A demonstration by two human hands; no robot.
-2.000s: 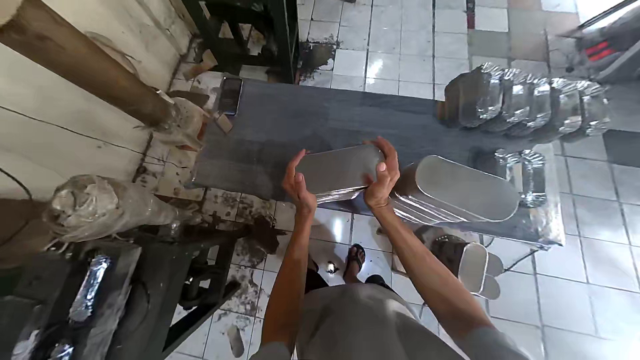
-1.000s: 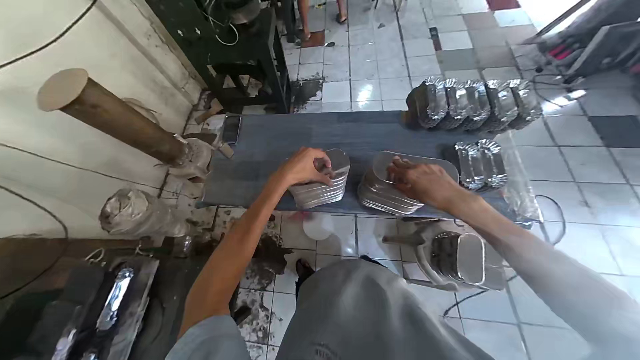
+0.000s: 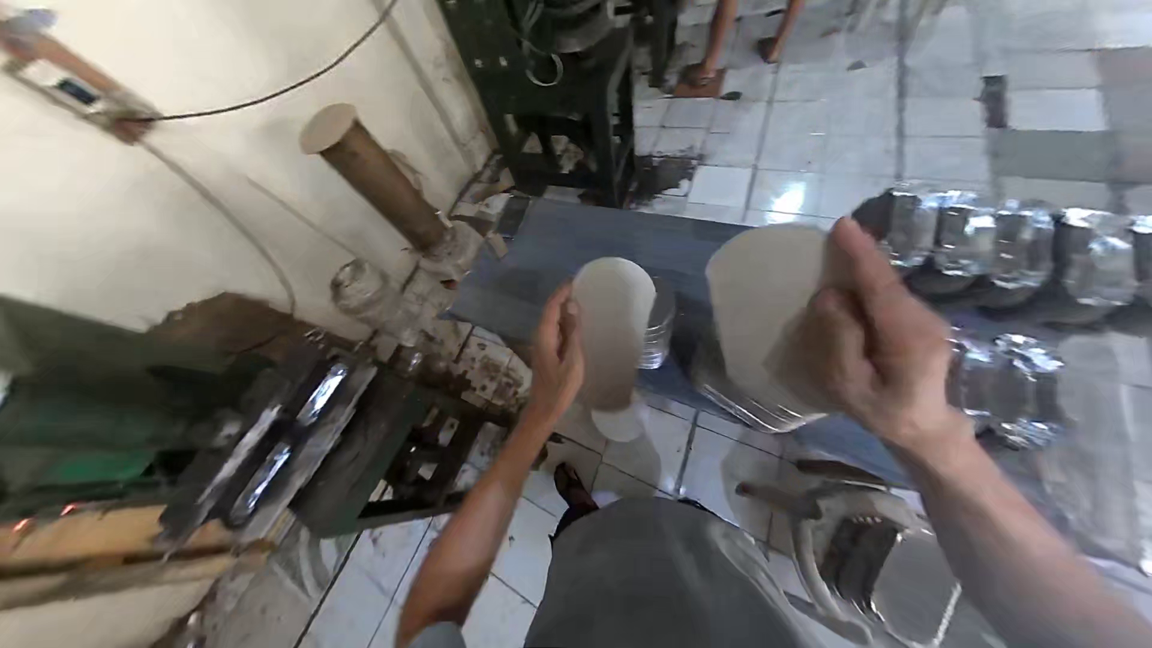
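My left hand (image 3: 560,355) grips the left edge of a thin oblong metal sheet (image 3: 612,315) with rounded ends, raised above the bench. My right hand (image 3: 877,355) holds a similar rounded sheet (image 3: 765,306) by its right side, thumb on top; blur softens its outline. Behind the left sheet, a stack of oblong metal pieces (image 3: 660,326) shows on the dark bench (image 3: 594,234). Another stack (image 3: 733,396) lies partly hidden under the right sheet. Shiny fluted metal moulds (image 3: 1012,238) stand in a row at the right, with several more nearer me.
A chair (image 3: 810,549) below the bench carries more oblong metal pieces (image 3: 913,585). A green machine frame (image 3: 576,108) stands beyond the bench. A metal post (image 3: 382,180) rises at left, near a machine bearing shiny metal dies (image 3: 270,477). Another person's legs (image 3: 720,40) show at the top.
The hands were together on one stack, then apart at two stacks; now each lifts a rounded sheet. The view has shifted left.
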